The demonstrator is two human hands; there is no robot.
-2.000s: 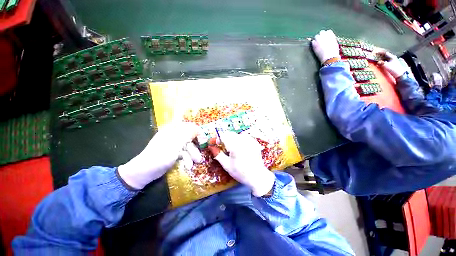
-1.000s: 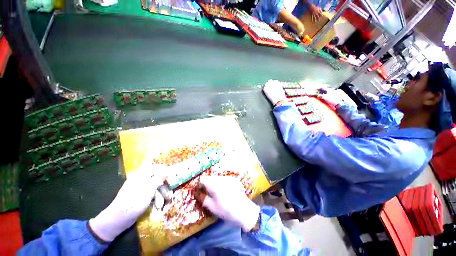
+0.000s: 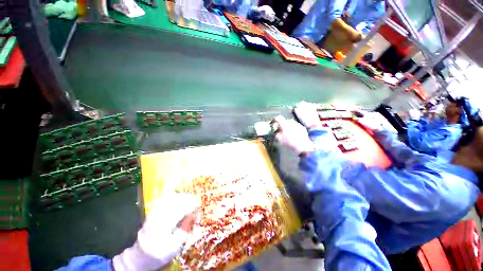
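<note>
My left hand (image 3: 167, 228), white-gloved, is over the lower left of the yellow mat (image 3: 164, 166). A brownish patch shows at its fingertips; whether it holds anything is unclear. My right hand (image 3: 293, 135), white-gloved, reaches past the mat's far right corner. Its fingers are at a small pale piece (image 3: 264, 127), which looks like a circuit board panel, low over the dark bench; it is blurred. Orange-red bits (image 3: 230, 209) and glossy whitish streaks lie thickly on the mat. No tweezers can be made out.
Dark-component panels (image 3: 87, 153) lie in rows at left, with a single panel (image 3: 169, 117) beyond the mat. At right, a neighbour's gloved hands (image 3: 308, 115) are at a red tray (image 3: 373, 145) of panels. A metal post (image 3: 45, 58) stands at far left. People work across the bench.
The panel has left my left hand. My right hand has moved from over the mat to beyond its far right corner. The neighbour's hands stay at the red tray.
</note>
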